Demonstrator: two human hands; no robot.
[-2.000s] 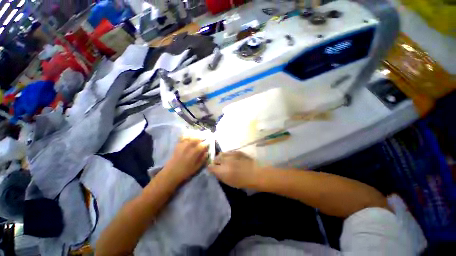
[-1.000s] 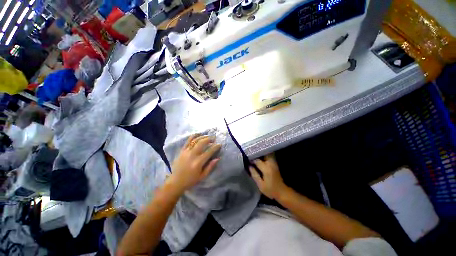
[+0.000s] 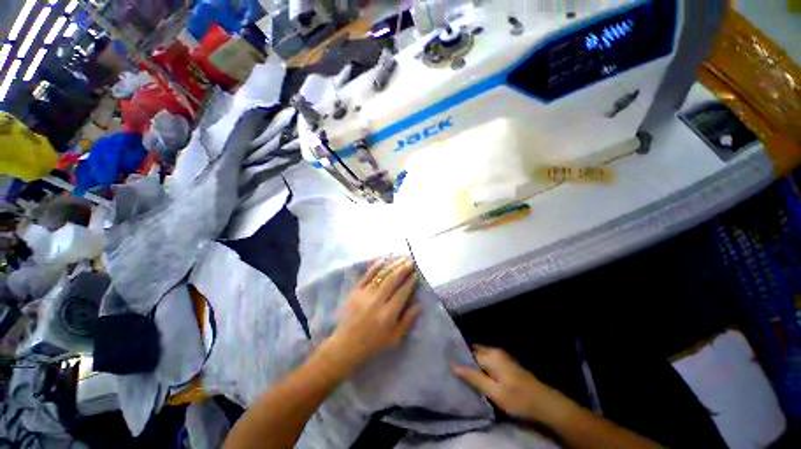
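Observation:
A grey garment panel (image 3: 413, 351) runs from under the needle area of the white sewing machine (image 3: 474, 105) down over the table's front edge towards my lap. My left hand (image 3: 379, 309) lies flat on top of the panel, below the needle, a ring on one finger. My right hand (image 3: 509, 386) is lower right at the panel's dark-edged side, with the edge between thumb and fingers. The presser foot (image 3: 379, 186) is beside the glare of the lamp, so its contact with the cloth cannot be told.
Grey and black cut pieces (image 3: 176, 219) heap up left of the machine. Green-orange snips (image 3: 505, 214), a cream printed label strip (image 3: 575, 174) and a translucent pale piece (image 3: 492, 158) lie on the bed. A blue basket (image 3: 755, 289) and white card (image 3: 729, 386) are at right.
Both hands have come back from the needle onto the panel. My right hand has moved down along its edge towards my lap. More of the panel lies below the needle.

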